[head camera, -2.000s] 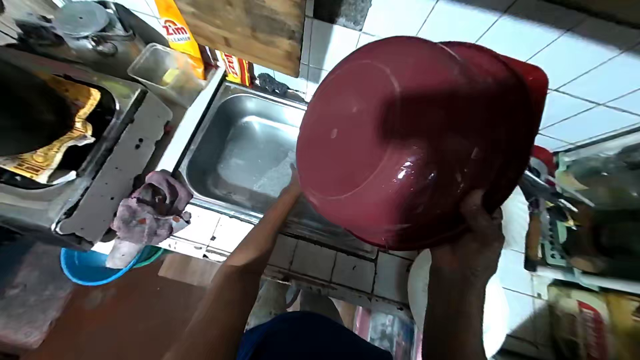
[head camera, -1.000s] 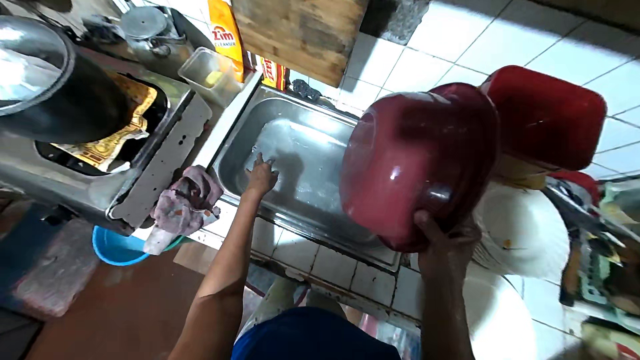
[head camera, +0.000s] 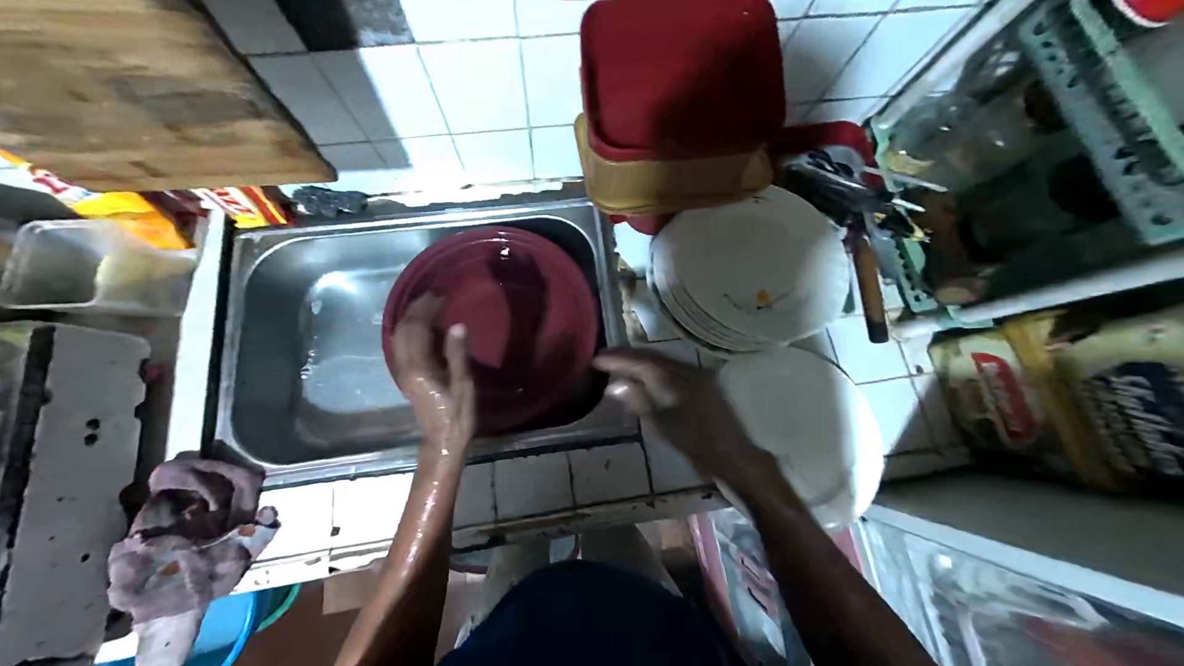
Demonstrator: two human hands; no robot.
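Note:
A dark red plastic basin (head camera: pixel 518 314) rests in the right part of the stainless steel sink (head camera: pixel 342 407), its open side facing up. Over the basin's left side is my left hand (head camera: pixel 433 370), wet and blurred, fingers apart; whether it touches the basin is unclear. My right hand (head camera: pixel 661 393) is at the basin's lower right edge, thumb and fingers slightly bent, with the fingertips close to the rim; contact cannot be told. Right of the sink stand a stack of white plates (head camera: pixel 754 264) and, nearer to me, a large white round dish (head camera: pixel 805 425).
Red rectangular tub (head camera: pixel 684 79) behind the plates, beside knives and utensils (head camera: pixel 865 277). A wooden board (head camera: pixel 148 102) leans at the back left, above a clear plastic container (head camera: pixel 97 268). A damp cloth (head camera: pixel 190 536) hangs over the counter's front left edge.
The red basin, held up by my right hand before, now sits in the sink. My left hand has moved from the sink's left part to over the basin. The view has shifted right.

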